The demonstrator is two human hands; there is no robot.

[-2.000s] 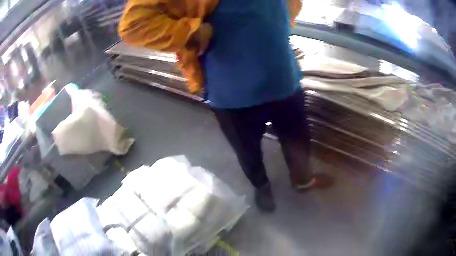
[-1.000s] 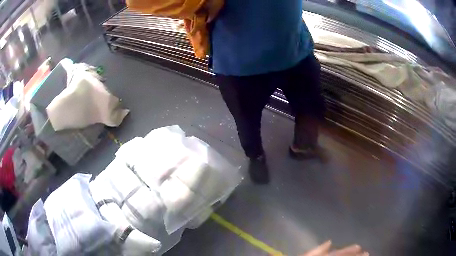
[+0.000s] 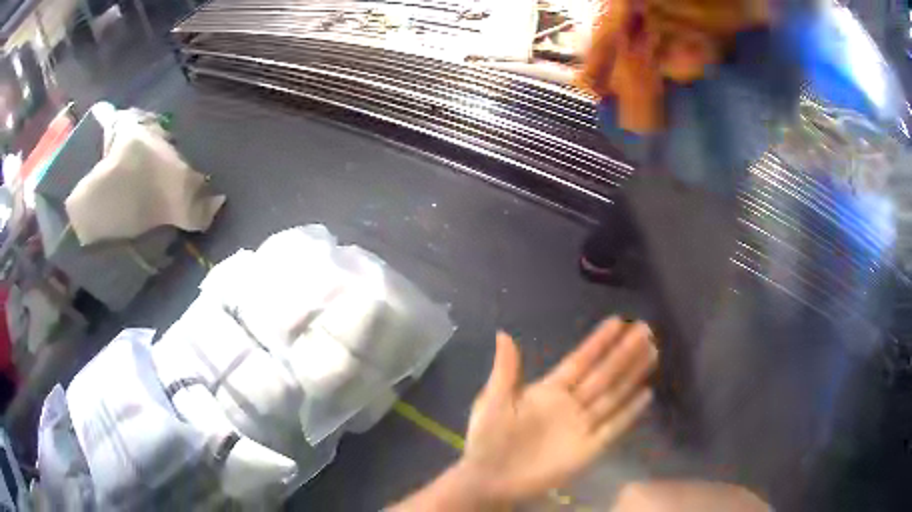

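Note:
My left hand (image 3: 545, 415) is bare and empty in the lower middle. Its palm is turned up, the thumb stands apart and the fingers point to the upper right. A skin-coloured part at the bottom edge looks like my right hand (image 3: 690, 497); it is cut off and blurred, so its fingers and anything in it are hidden. Nearest to the left are stacked white goods in clear bags (image 3: 330, 340), which my left hand does not touch.
A person in a blue top and dark trousers (image 3: 690, 290), blurred, stands close on the right with an orange garment (image 3: 640, 75). Slatted metal racks (image 3: 400, 100) run behind. A grey crate with beige cloth (image 3: 145, 190) stands left. A yellow line (image 3: 428, 425) crosses the dark floor.
Only fingertips showed at the bottom edge before; now my left hand is in view, open. The person has shifted right in the picture, and the bagged goods sit slightly further left and higher.

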